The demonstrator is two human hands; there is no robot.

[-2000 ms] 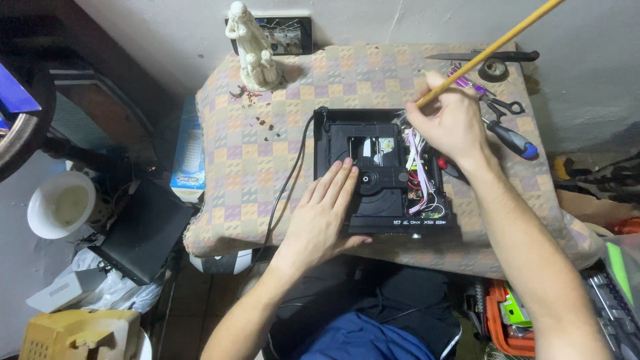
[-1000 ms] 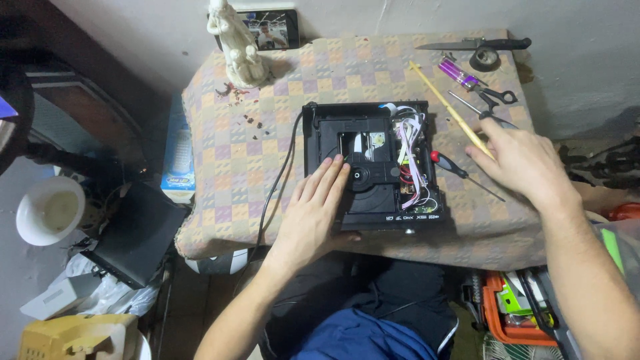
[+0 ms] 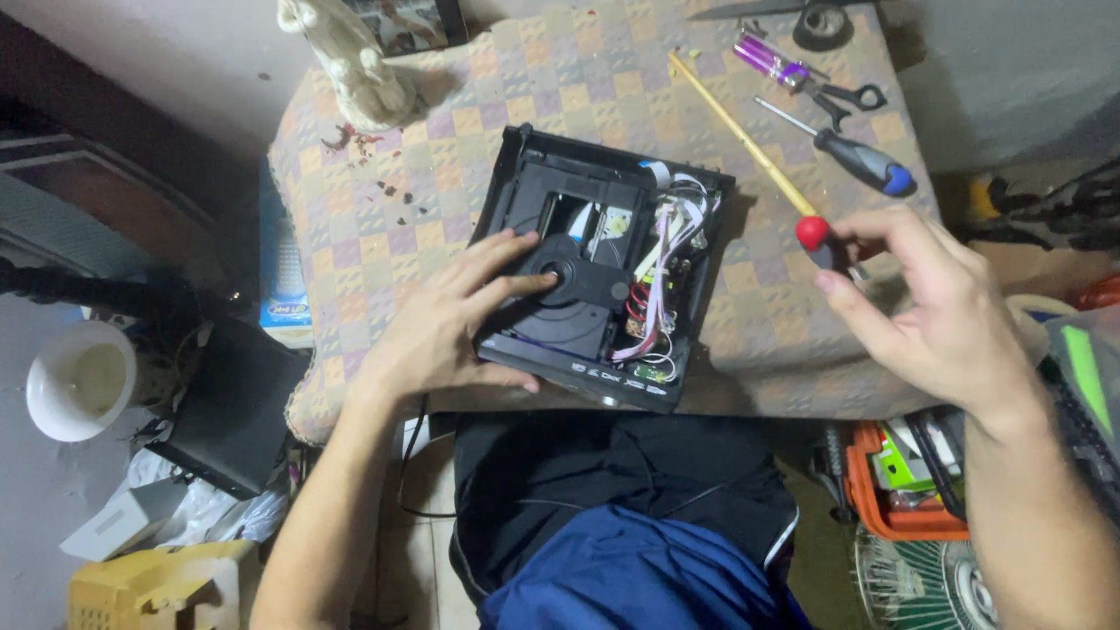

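An opened black disc player (image 3: 604, 280) lies tilted on the cloth-covered table, its disc mechanism, ribbon cables and wires (image 3: 661, 262) exposed. My left hand (image 3: 455, 324) rests on its left side, fingers over the disc mechanism and thumb at the front edge. To the right of the player, my right hand (image 3: 919, 297) holds a screwdriver with a red-ended dark handle (image 3: 814, 234) between thumb and fingers; its shaft is mostly hidden. A thin wooden stick (image 3: 744, 136) lies on the cloth, its lower end by the red handle end. A grey and blue screwdriver (image 3: 862, 162) lies beyond.
Scissors (image 3: 844, 96), a purple lighter (image 3: 770, 59), a roll of black tape (image 3: 822, 24) and a knife (image 3: 744, 9) lie at the back right. A white figurine (image 3: 359, 70) stands back left near dark crumbs (image 3: 401, 194). An orange box (image 3: 910, 525) sits below the table's right side.
My right hand has put down the wooden stick and taken hold of the red-ended screwdriver, which lay beside the player. The player has turned under my left hand. The view has moved closer.
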